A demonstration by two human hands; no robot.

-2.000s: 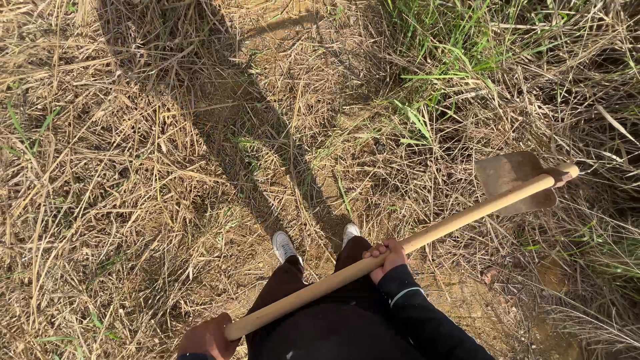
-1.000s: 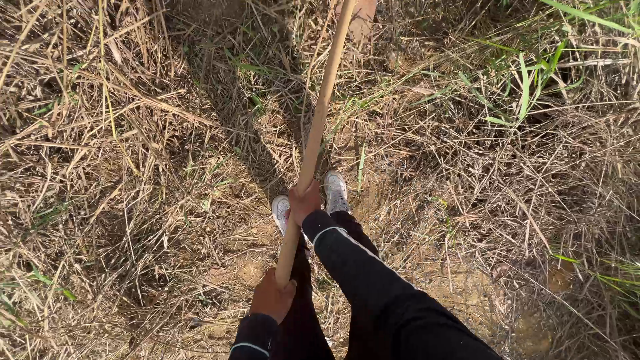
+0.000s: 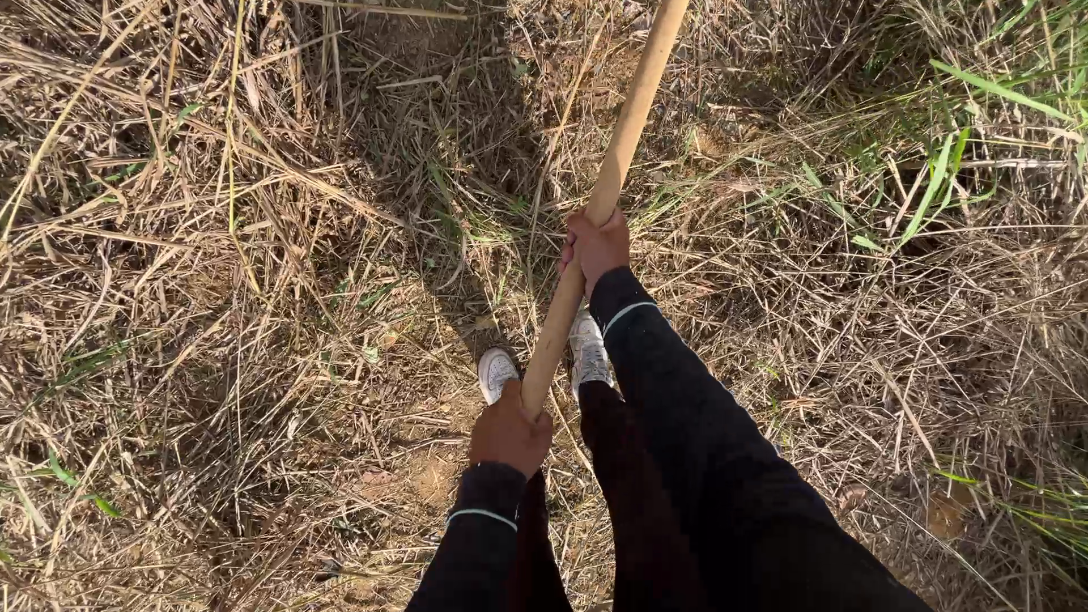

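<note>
A long wooden handle (image 3: 633, 115) slants from bottom centre up to the top edge, where its far end runs out of view; the metal blade is not visible now. My left hand (image 3: 510, 431) is closed round the near end of the handle, low in the view. Farther up the shaft my right hand (image 3: 599, 246) grips it, with fingers wrapped around the wood. Both arms wear dark sleeves with a light stripe near the cuff.
Dry cut grass and straw (image 3: 255, 297) cover the ground. Green blades (image 3: 939, 183) grow at the upper right. My white shoes (image 3: 588, 348) stand beneath the handle, with a dark shadow (image 3: 450, 110) stretching ahead of them.
Two seconds ago the hoe lay slanted across my body with its metal blade at right. The handle has since swung to point ahead, and its blade has left the view. Both hands still hold it.
</note>
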